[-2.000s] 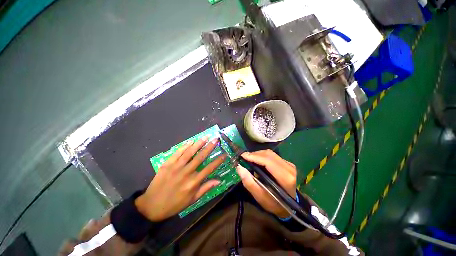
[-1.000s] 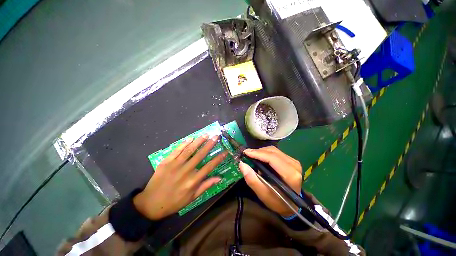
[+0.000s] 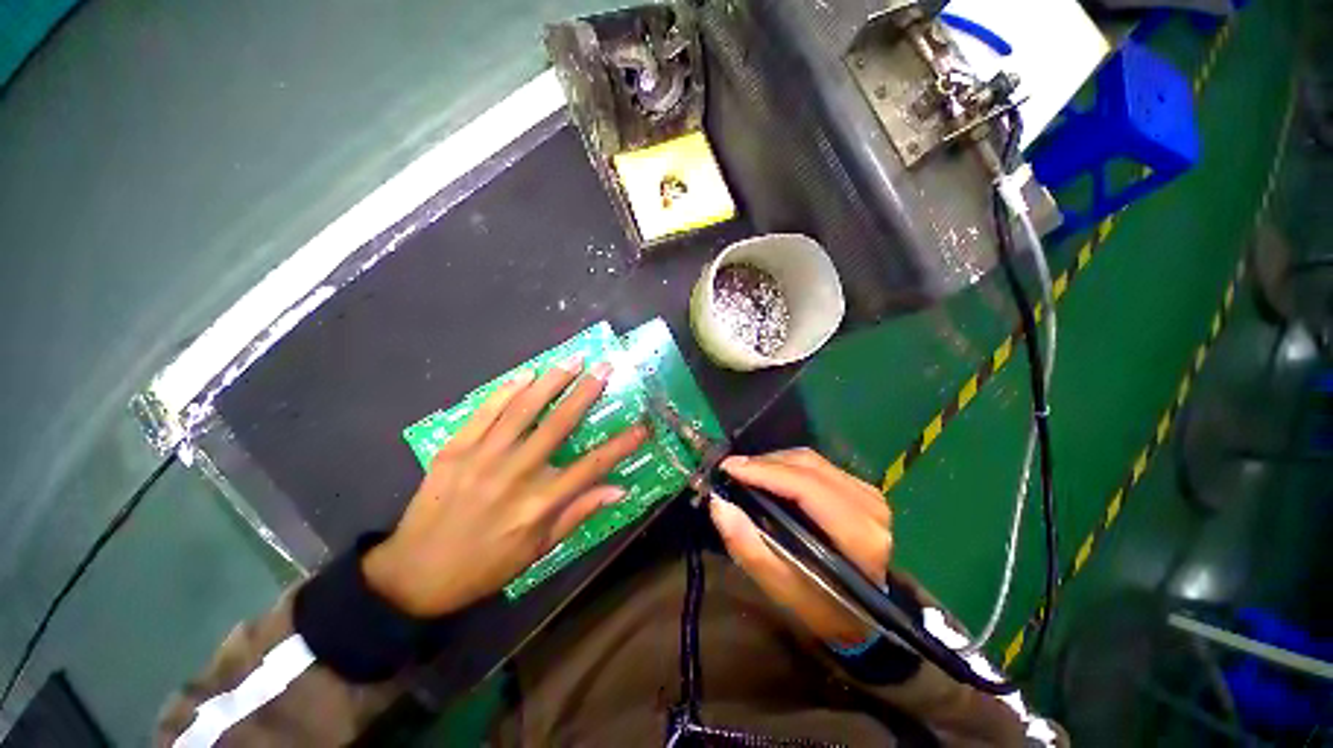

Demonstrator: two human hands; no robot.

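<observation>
A green circuit board panel (image 3: 607, 443) lies flat on the black mat (image 3: 424, 292), near its front right edge. My left hand (image 3: 497, 490) rests palm down on the board with its fingers spread, covering its left and middle part. My right hand (image 3: 804, 533) holds the black soldering iron (image 3: 826, 552) like a pen. The iron's front end points up and left over the right part of the board. It is blurred, and I cannot tell whether the tip touches the board. A cable and a pale hose trail over the right wrist.
An off-white cup (image 3: 813, 300) with silvery bits stands behind the board. Beyond it are a yellow sponge (image 3: 676, 190), a dark iron stand (image 3: 597, 110) and a dark box with a metal mechanism (image 3: 909, 117). A blue plastic stool or crate (image 3: 1133, 124) stands on the green floor.
The whole view has shifted, so things sit higher and slightly left. Relative to the board, the iron's front end has drawn back a little towards me. My left hand stays on the board.
</observation>
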